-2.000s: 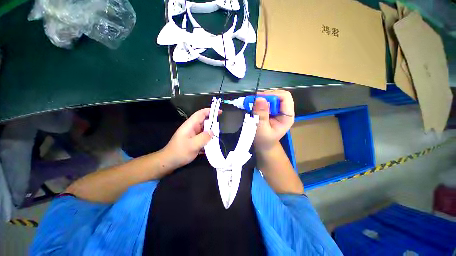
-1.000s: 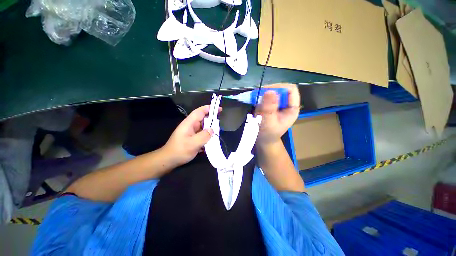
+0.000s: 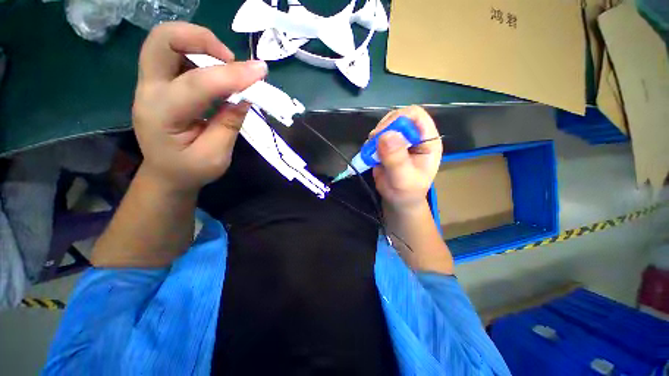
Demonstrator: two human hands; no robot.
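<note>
My left hand [image 3: 180,110] grips the white cat-ear headband shell [image 3: 268,147] above my lap, its arm ends pointing right and down. My fingers hide part of the shell. My right hand [image 3: 408,163] holds the small blue and white glue bottle [image 3: 390,141]. Its nozzle points down-left, close beside the tip of the lower arm end; I cannot tell if they touch. Thin dark lead wires [image 3: 339,153] trail from the arm ends toward my right wrist.
More white headband shells [image 3: 323,28] lie on the green bench [image 3: 66,103]. A cardboard sheet [image 3: 484,55] and cardboard offcuts [image 3: 638,95] lie at right, and a clear plastic bag [image 3: 103,15] at upper left. A blue tote [image 3: 539,187] sits on the floor at right.
My left hand has moved up and turned the shell, so its arm ends now point right and down instead of up. The bottle has tilted and its nozzle moved lower. The wires have swung right.
</note>
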